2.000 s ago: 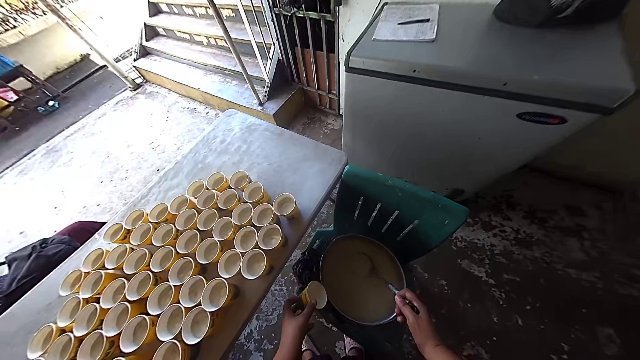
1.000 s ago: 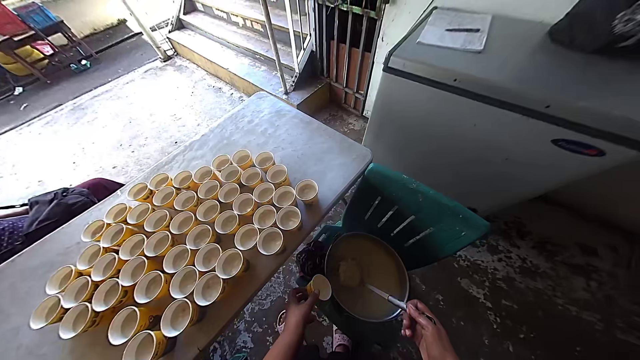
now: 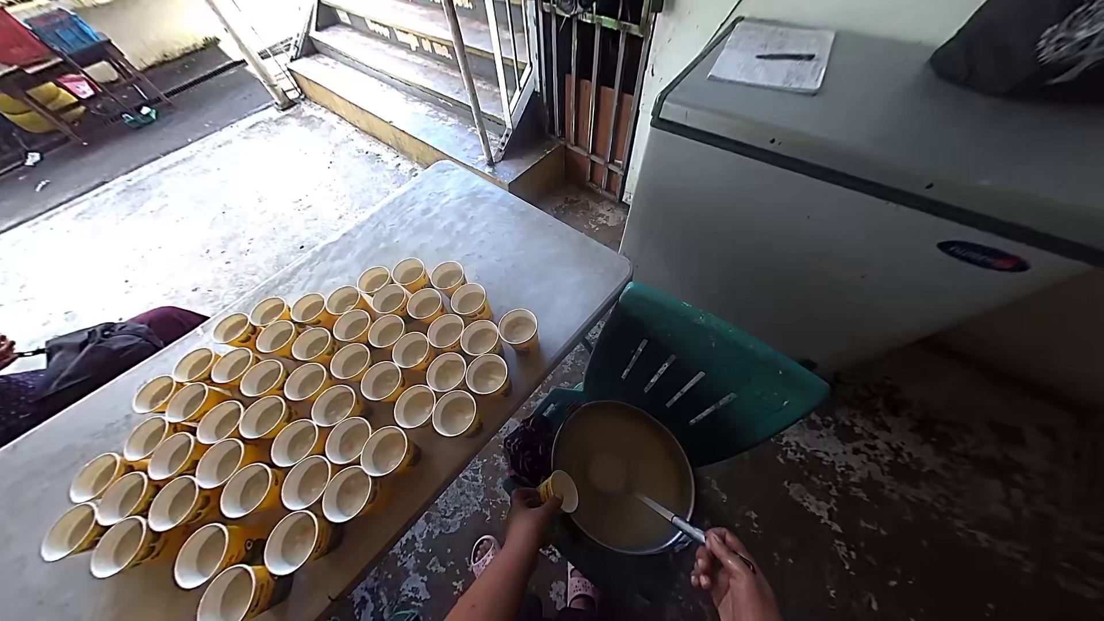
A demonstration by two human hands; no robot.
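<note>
My left hand [image 3: 528, 516] holds a yellow paper cup [image 3: 561, 490] tilted at the left rim of a large metal pot [image 3: 688, 483]. In my right hand [image 3: 726, 565] is the handle of a ladle [image 3: 668, 515], whose bowl lies in the pale brownish liquid [image 3: 621, 431] in the pot. The pot rests on the seat of a green plastic chair [image 3: 716, 371]. Left of it, many yellow paper cups [image 3: 386, 450] stand upright in close rows on a grey table [image 3: 535, 250], with pale contents visible in them.
A grey chest freezer [image 3: 776, 216] stands behind the chair, with a sheet of paper [image 3: 768, 56], a pen [image 3: 785, 57] and a dark bag [image 3: 1018, 52] on top. Steps [image 3: 405, 78] and a barred gate [image 3: 595, 103] lie beyond the table. A person's dark clothing [image 3: 95, 354] shows at the left edge.
The ladle's bowl, lifted near the surface with liquid one second ago, now sits lower in the pot. The cup stays in my left hand by the rim. The view has shifted.
</note>
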